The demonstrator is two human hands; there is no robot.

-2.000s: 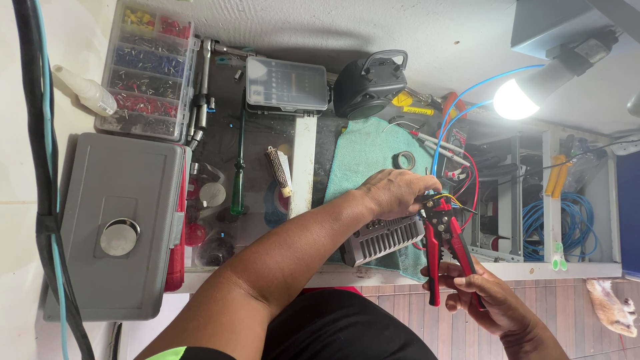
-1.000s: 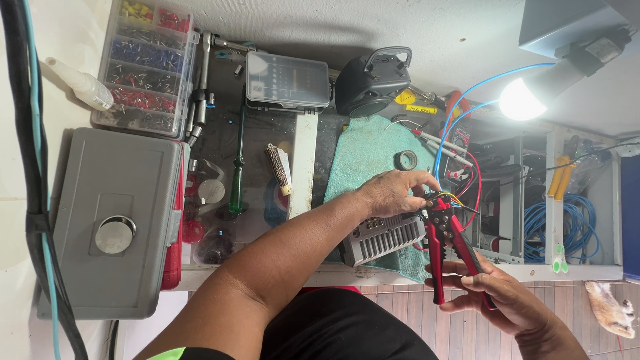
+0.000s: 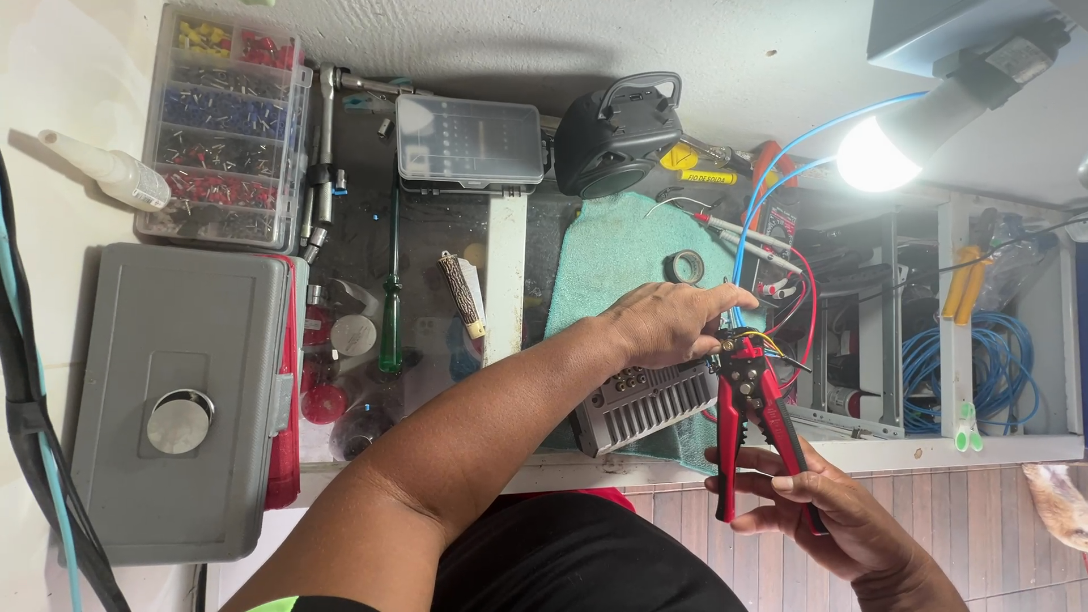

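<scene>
My right hand [image 3: 816, 501] holds the red and black handles of a wire stripper [image 3: 756, 408], which are spread apart. At the tool's head, my left hand [image 3: 680, 314] pinches the end of a bundle of thin wires [image 3: 765, 340], yellow among them; the fingers hide part of the bundle. Blue cables [image 3: 741, 246] run down to the same spot. Under my left wrist lies a finned metal device [image 3: 650, 408], resting on a turquoise cloth [image 3: 612, 246]. A roll of tape [image 3: 684, 267] lies on the cloth just above my left hand.
A lit bulb [image 3: 875, 157] hangs at the upper right. Multimeter probes [image 3: 756, 234] lie right of the tape. At the left are a grey case [image 3: 183, 340], a ferrule box [image 3: 225, 127], a green screwdriver [image 3: 391, 327] and a folding knife [image 3: 461, 293]. A black speaker [image 3: 616, 136] stands behind the cloth.
My right hand has shifted slightly outward with the tool's right handle, and the handles look wider apart than two seconds ago. My left hand stays beside the tool's head.
</scene>
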